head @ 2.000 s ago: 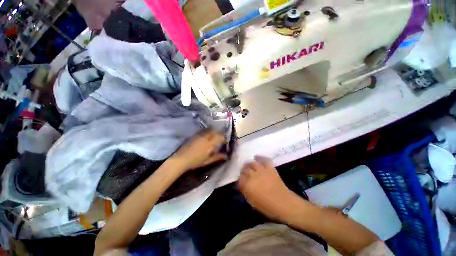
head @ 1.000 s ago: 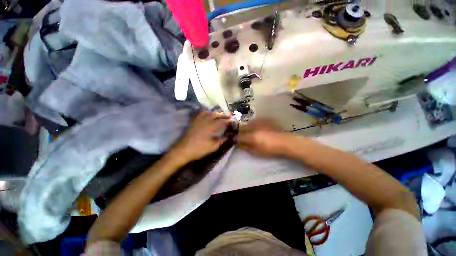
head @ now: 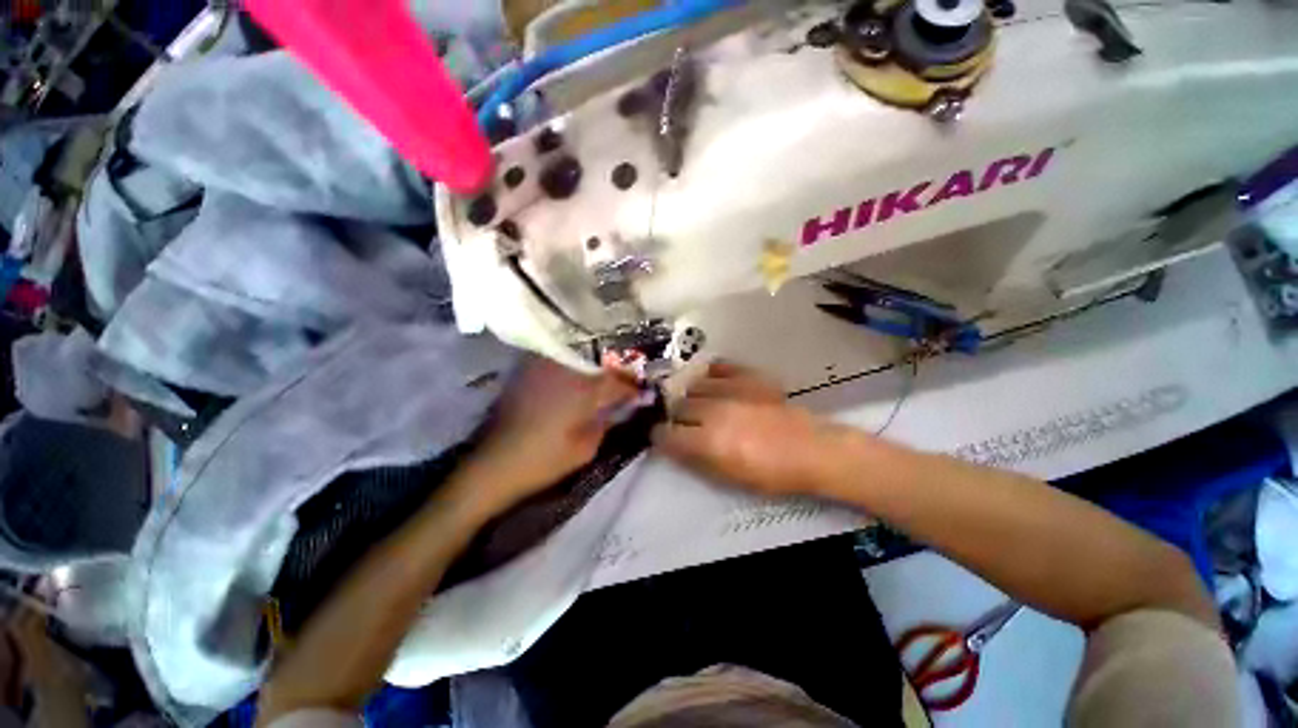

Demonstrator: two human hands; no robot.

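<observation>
The grey-blue garment (head: pixel 328 413) lies left of the needle, with a dark coarse panel (head: pixel 548 515) along its inner edge and a pale underside (head: pixel 491 626) below. My left hand (head: pixel 552 420) presses and pinches the garment's edge just left of the presser foot (head: pixel 641 349). My right hand (head: pixel 733 427) pinches the dark panel's edge just right of it, close to my left fingertips. The cloth edge between my fingers is partly hidden by them. The cream-white sewing machine (head: pixel 712 199) stands over the work.
Blue-handled snips (head: pixel 900 316) lie under the machine arm. Orange-red scissors (head: pixel 947 666) lie on a white board (head: pixel 1032 661) near my lap. A bright pink cover (head: pixel 384 93) hangs near the needle end. Part of a blue basket (head: pixel 1139 498) is at right. More grey cloth (head: pixel 256 142) is heaped at back left.
My right hand was apart from the cloth two seconds ago, then moved left to its edge and stays there. My left hand stays on the garment. The view has shifted closer to the machine.
</observation>
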